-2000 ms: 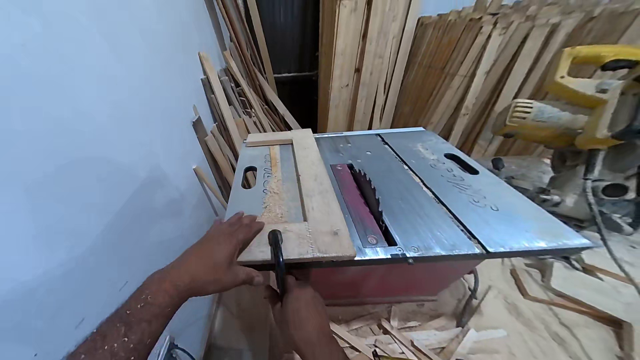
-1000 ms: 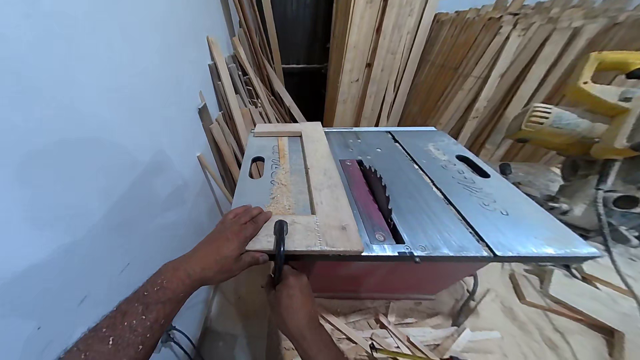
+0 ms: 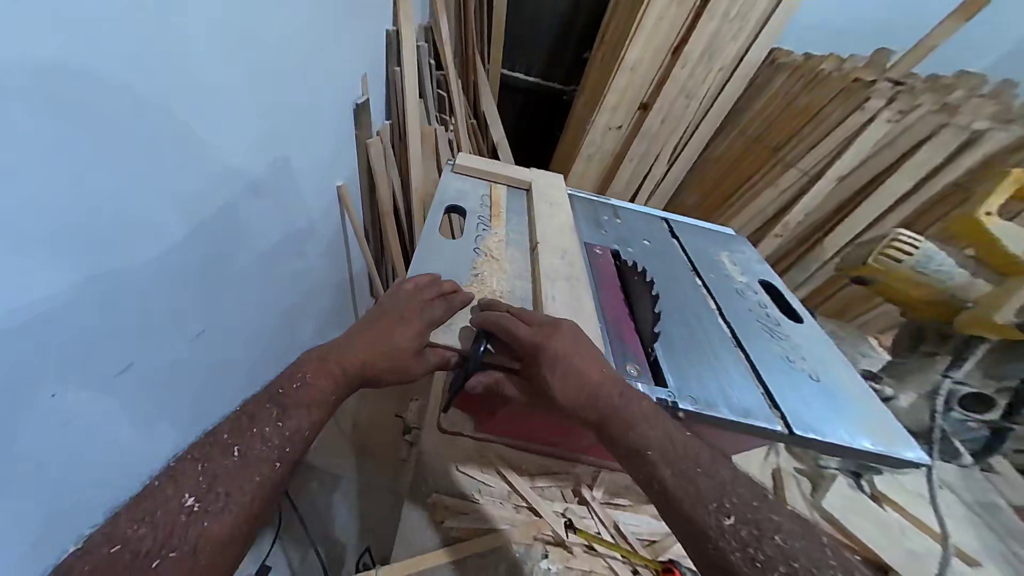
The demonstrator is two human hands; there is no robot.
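A wooden fence frame [image 3: 560,248] lies on the left part of the metal table saw top [image 3: 704,320], beside the toothed circular blade [image 3: 642,304] and its red insert. At the frame's near end is a black clamp [image 3: 478,356] on the table edge. My right hand [image 3: 544,352] is closed around the clamp, its fingers partly hiding it. My left hand [image 3: 412,328] rests on the frame's near left end, fingers together and thumb near the clamp. Sawdust [image 3: 488,268] lies inside the frame.
Wood strips [image 3: 408,136] lean by the wall at left, with boards [image 3: 640,104] behind the saw. A yellow power saw [image 3: 928,272] stands at right. Offcuts [image 3: 552,504] and a tape measure [image 3: 616,548] lie on the floor below. The blade stands exposed.
My right hand has moved from below the clamp up to its upper part, over the frame's near end. The left hand stays at the frame's near left end.
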